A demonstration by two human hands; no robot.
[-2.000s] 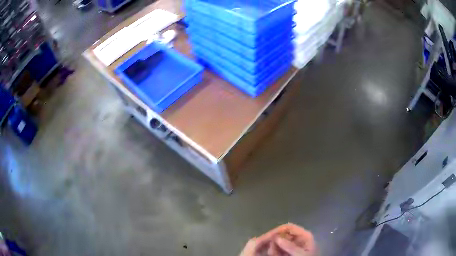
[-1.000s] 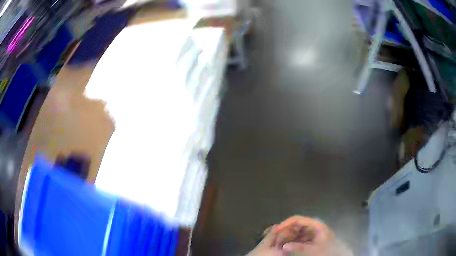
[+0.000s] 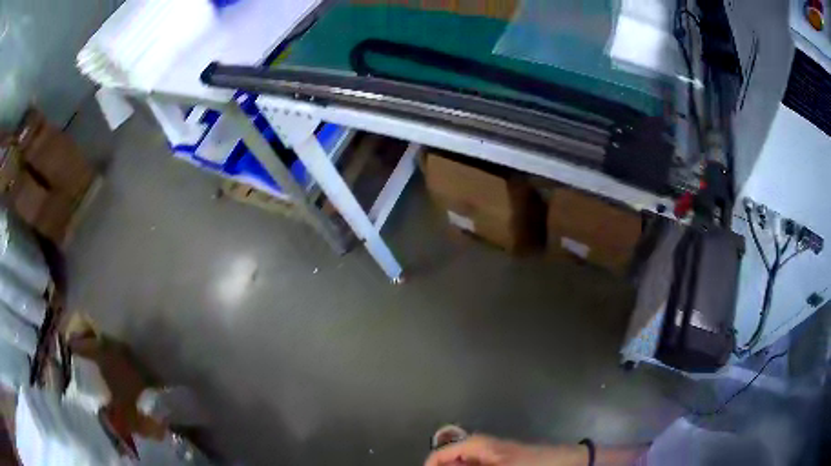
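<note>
My right hand (image 3: 483, 450) is low at the bottom edge, partly cut off, with a black band on the wrist and a pale sleeve to the right. Its fingers are blurred, and a small curved shape shows at their tips; I cannot tell what it is. My left hand cannot be made out. Ahead stands the flatbed machine table (image 3: 437, 45) with a green bed, a black cable chain (image 3: 474, 65) along its edge and a clear plastic sheet (image 3: 556, 36) on it. My hand is well short of the table.
A white-covered table (image 3: 182, 45) adjoins at the left, with blue trays (image 3: 241, 159) below. Cardboard boxes (image 3: 478, 200) stand under the machine. A white machine cabinet (image 3: 784, 182) with cables is at right. Brown boxes (image 3: 55, 182) and white material (image 3: 64, 428) are at left, grey floor between.
The view has swung from the brown table, blue tray stack and white sheets to the green flatbed machine. The hands, earlier together at the bottom, now show mainly as one hand reaching in from the right.
</note>
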